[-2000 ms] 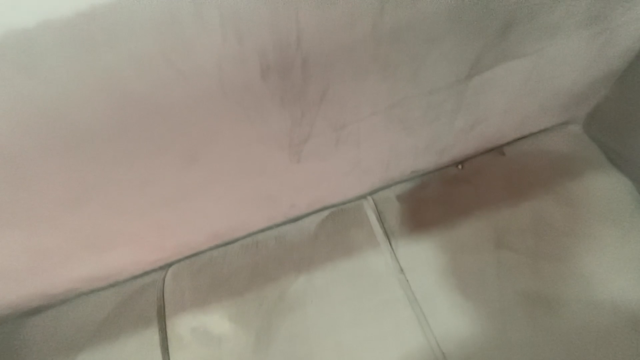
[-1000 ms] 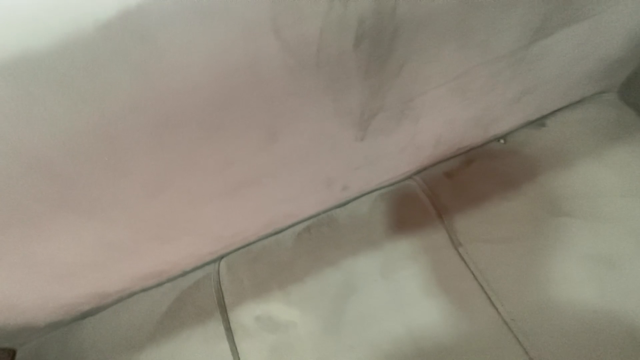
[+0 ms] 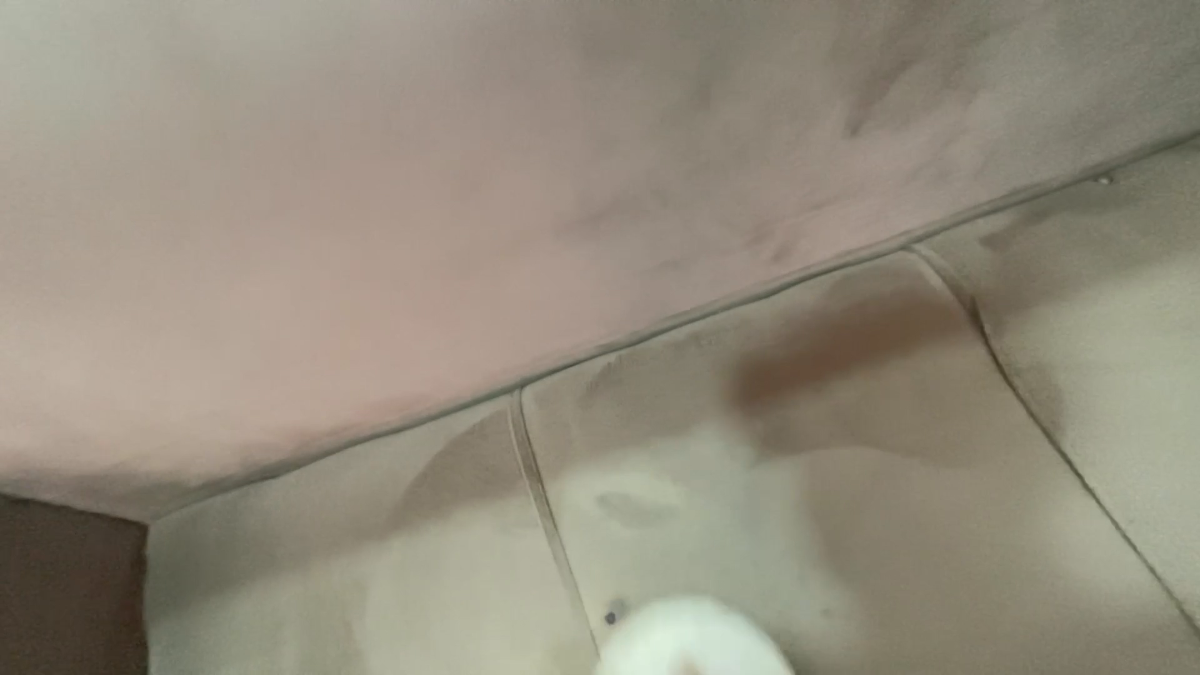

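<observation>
Neither of my hands shows in the head view. A blurred white rounded object (image 3: 694, 642) enters at the bottom edge; what it is and what holds it cannot be told. Behind it is a pale panelled surface (image 3: 450, 562) with thin raised seams and a small dark spot (image 3: 612, 617). A reddish-brown shadow or stain (image 3: 844, 352) lies across its upper part.
A smooth pinkish-grey surface (image 3: 328, 234) fills the upper part, meeting the panels along a slanting dark joint (image 3: 656, 330). Near the right end of the joint is a small bright speck (image 3: 1104, 179). A dark brown surface (image 3: 70, 581) stands at the lower left.
The view has shifted toward the left end of the panels. The white rounded object and the dark brown surface at the lower left have come into view.
</observation>
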